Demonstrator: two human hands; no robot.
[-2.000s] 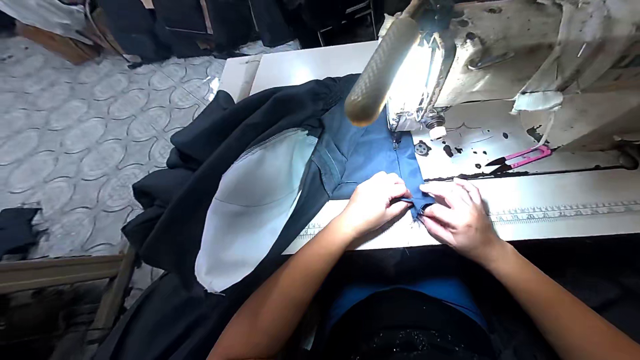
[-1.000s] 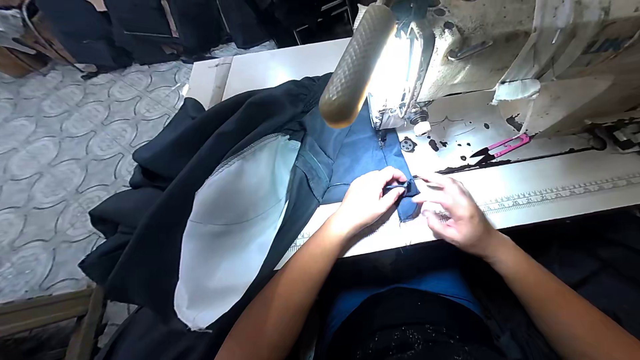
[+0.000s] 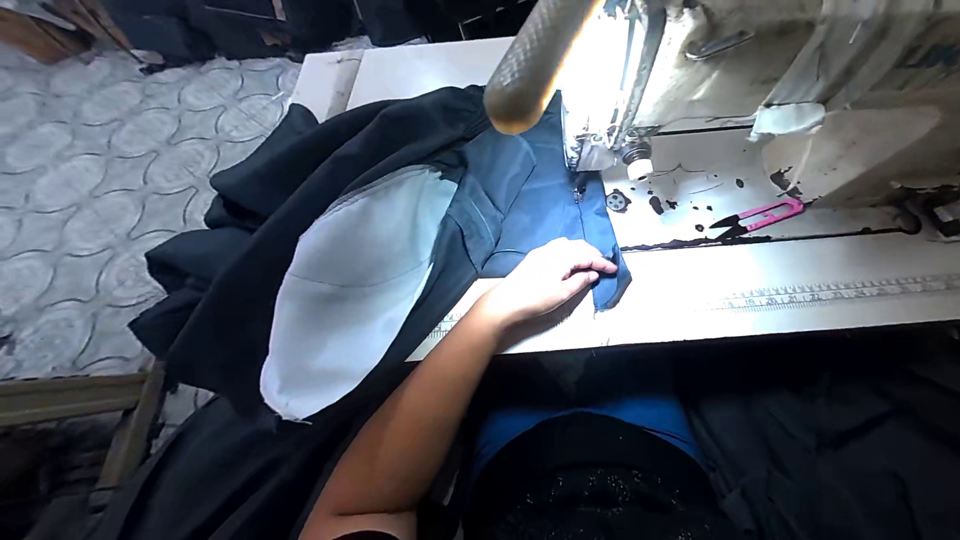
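A dark navy garment (image 3: 330,142) lies across the sewing machine table, with a white pocket-shaped fabric piece (image 3: 360,277) on top at the left. Part of the cloth runs under the needle and presser foot of the sewing machine (image 3: 592,150). My left hand (image 3: 559,277) pinches the cloth's narrow folded end (image 3: 611,281) between thumb and fingers, near the table's front edge. My right hand is out of the frame. Thread snips with pink handles (image 3: 761,217) lie on the machine bed right of the needle.
A textured, rounded lamp or handle (image 3: 525,75) hangs in front of the brightly lit machine head. A measuring scale (image 3: 832,292) runs along the table's front (image 3: 675,322). The garment drapes off the left side above the patterned floor (image 3: 97,150), near a wooden frame (image 3: 75,397).
My right hand, earlier beside my left hand at the cloth's end, has left the view. My left hand still pinches the cloth there.
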